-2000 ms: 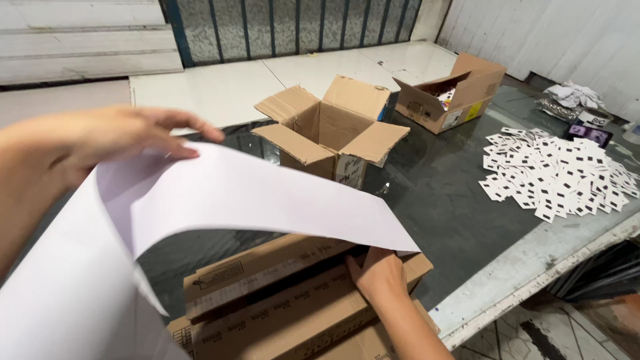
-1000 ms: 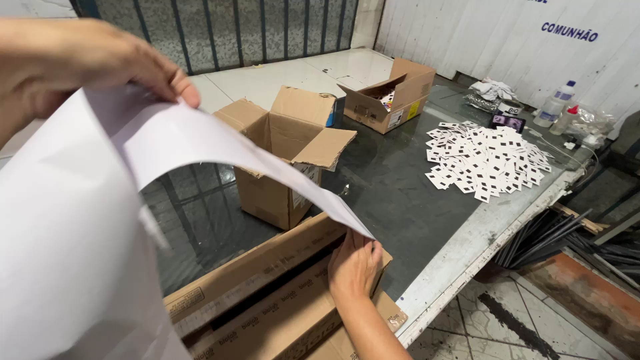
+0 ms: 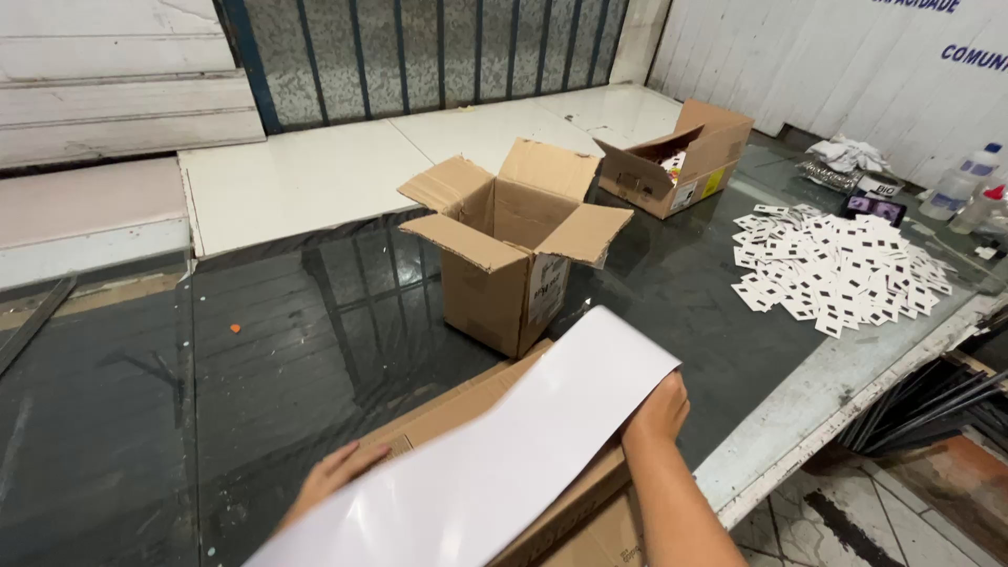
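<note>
A long white glossy sheet (image 3: 480,449) runs diagonally from the lower left toward the centre, over a long cardboard box (image 3: 449,398). My right hand (image 3: 660,409) grips the sheet's far right edge at the box's right end. Under and beside the sheet's left edge lies my left hand (image 3: 342,472), partly covered, with its fingertips by the box's far side; whether it pinches the sheet cannot be told. Just behind the long box stands an open cardboard box (image 3: 484,299) with its flaps spread, and the part of it that shows inside holds nothing visible.
Many small white cards with dark squares (image 3: 843,264) lie heaped at the right on the dark tabletop (image 3: 283,394). Behind them are a phone (image 3: 874,209), a plastic bottle (image 3: 949,189) and crumpled cloth (image 3: 846,153). Another open cardboard box (image 3: 681,161) stands farther back. The table edge (image 3: 858,402) runs along the right.
My left hand has come down from high on the left to the long box. The white sheet, arched before, now lies lower and flatter over that box. My right hand stays at its far end.
</note>
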